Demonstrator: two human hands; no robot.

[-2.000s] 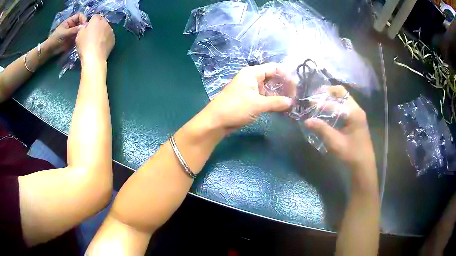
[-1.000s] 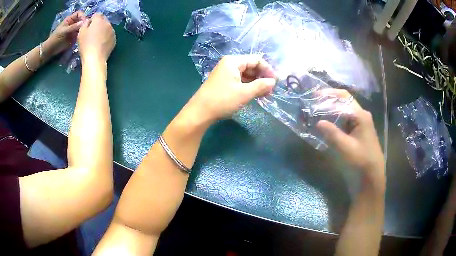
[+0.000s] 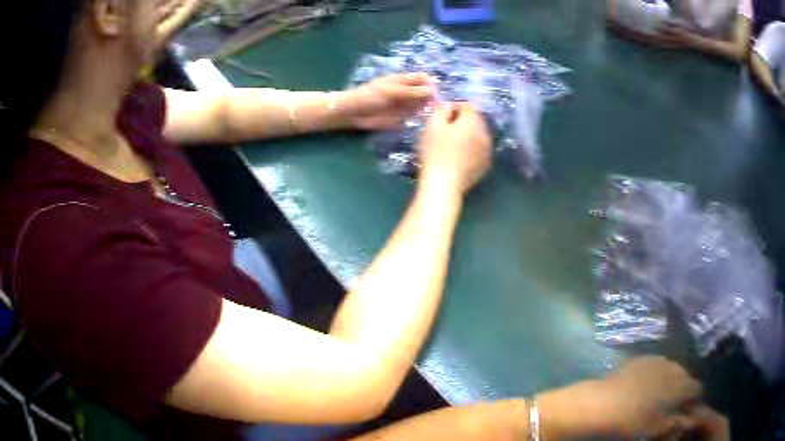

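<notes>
My left hand [image 3: 658, 392], with a bracelet on its wrist, is blurred at the bottom right, just in front of my pile of clear bags. Its fingers point to the right, and I cannot tell whether they hold anything. My right hand does not show. The pile of bags [image 3: 680, 258] lies at the right, shiny and greyish, with dark contents faintly visible. No single bag or cord can be made out at my fingers.
A person in a dark red shirt [image 3: 112, 293] sits at the left, both hands at a bluish heap of bags [image 3: 508, 86] on the green table [image 3: 516, 267]. A blue tray [image 3: 465, 10] stands at the far side. Another person's arms [image 3: 697, 39] rest at the upper right.
The view has swung left, so the neighbour is now near the centre. My pile and left hand sit at the right edge. My right hand and the bag between my hands no longer show.
</notes>
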